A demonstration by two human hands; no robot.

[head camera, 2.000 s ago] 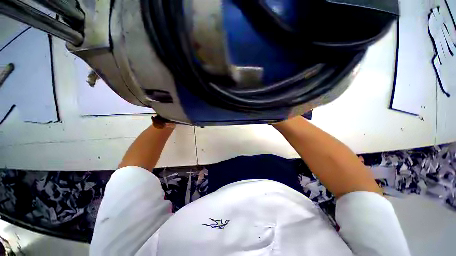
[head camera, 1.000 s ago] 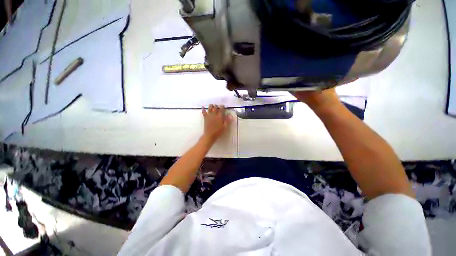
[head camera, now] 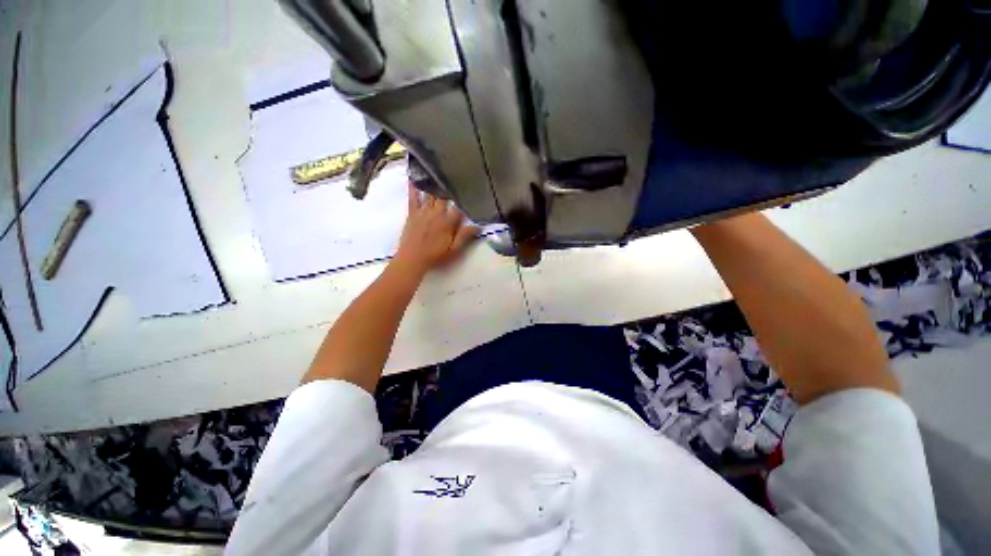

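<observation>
The straight knife cutting machine (head camera: 565, 130), with blue and silver body and coiled black cable, fills the upper middle and right of the view. My left hand (head camera: 433, 230) lies on the near edge of a white-topped piece of the fabric lay (head camera: 315, 223), just left of the machine; its fingertips are partly hidden by the machine. My right forearm reaches under the machine body, which hides my right hand. A gold pattern weight (head camera: 331, 166) lies on the same piece. The blade and base plate are hidden.
At left lie another dark-edged cut piece (head camera: 130, 228), a silver-grey weight (head camera: 66, 239) and a long thin brown wooden strip (head camera: 24, 217). Fabric scraps (head camera: 712, 380) are heaped along the near edge of the pale table (head camera: 630, 285). A jointed line crosses the table before me.
The machine looms larger and covers the base plate seen a second ago. My left hand shows slightly further left, now beside the machine and partly on the piece. My right hand has gone out of sight behind the machine.
</observation>
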